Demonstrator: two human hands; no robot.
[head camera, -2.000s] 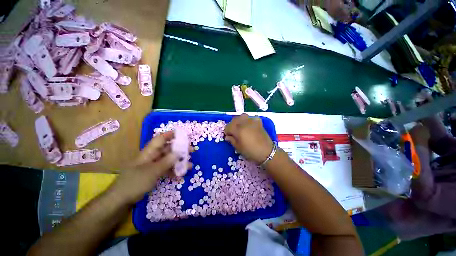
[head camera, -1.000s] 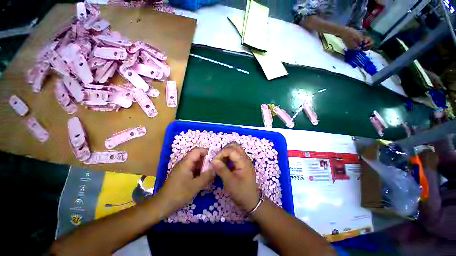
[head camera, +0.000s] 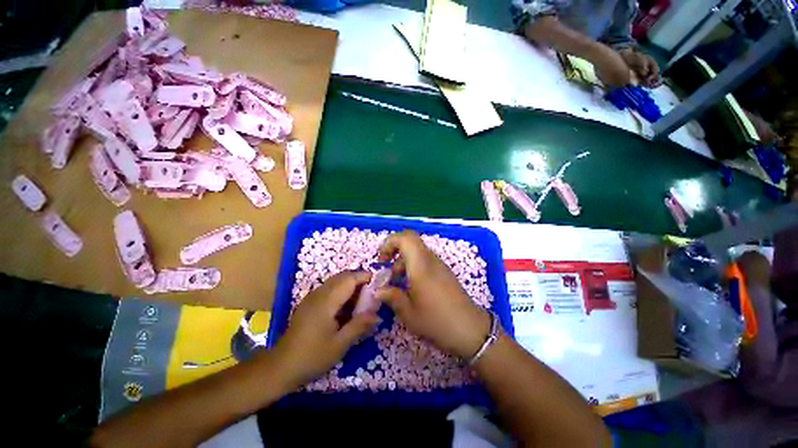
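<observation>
A pale pink housing (head camera: 371, 293) is held over the blue tray (head camera: 279, 289). My left hand (head camera: 325, 325) grips its lower part from the left. My right hand (head camera: 429, 293), with a bracelet at the wrist, has its fingers on the housing's upper end and right side. Whether a cap is between the right fingertips cannot be seen. Loose pink button caps (head camera: 341, 248) lie in the tray around and below my hands.
A pile of pink housings (head camera: 131, 114) lies on the brown board (head camera: 289, 52) at left. More housings (head camera: 521, 200) lie on the green belt (head camera: 394, 149). A carton with plastic bags (head camera: 691, 306) is at right. Another person's hands (head camera: 632, 68) are across the belt.
Since two seconds ago my right hand has moved from the tray's far side to the housing, and both hands have come together. The belt housings have shifted rightward.
</observation>
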